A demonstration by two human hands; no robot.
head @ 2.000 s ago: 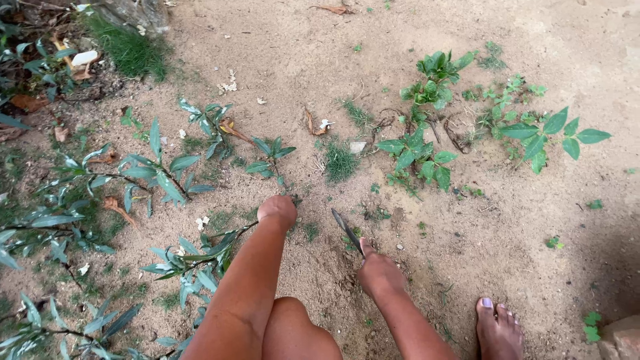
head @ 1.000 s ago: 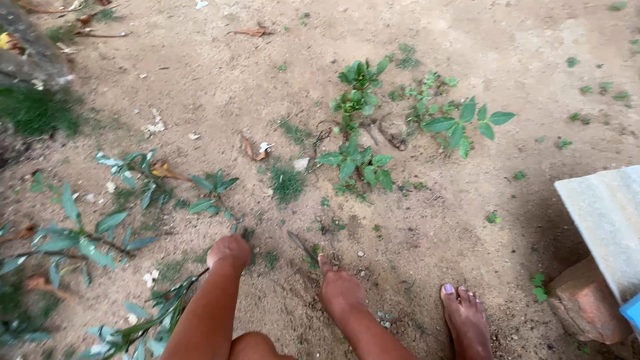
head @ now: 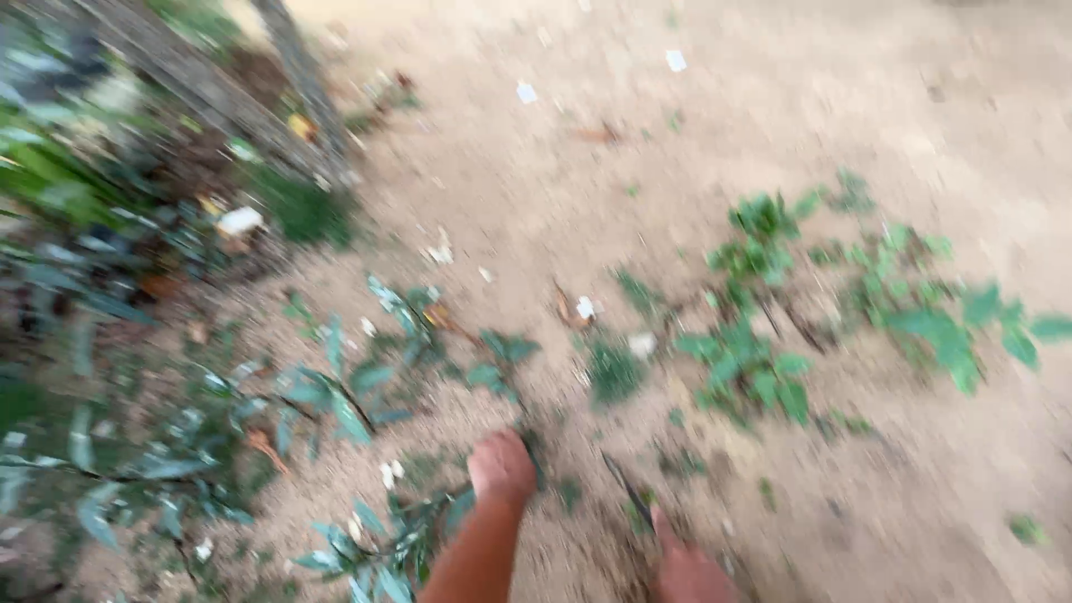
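Observation:
My left hand is closed at the sandy ground beside a green leafy stem; its fingers seem to hold plant growth, though blur and the back of the hand hide the grip. To its right, my right hand grips a dark, narrow blade, its forefinger laid along the tool and the tip pointing up and left. The blade lies close over the soil, apart from my left hand. A small grass tuft grows just beyond both hands.
Creeping plants with narrow leaves spread at the left. Broad-leaved weeds grow at the right. Two thin trunks rise at the upper left near a pale chunk. Dry leaves and white bits dot the sand.
The view has swung left, so the foot, stone and pale slab seen a second ago are out of frame. Both hands keep much the same place on the ground, blade still held.

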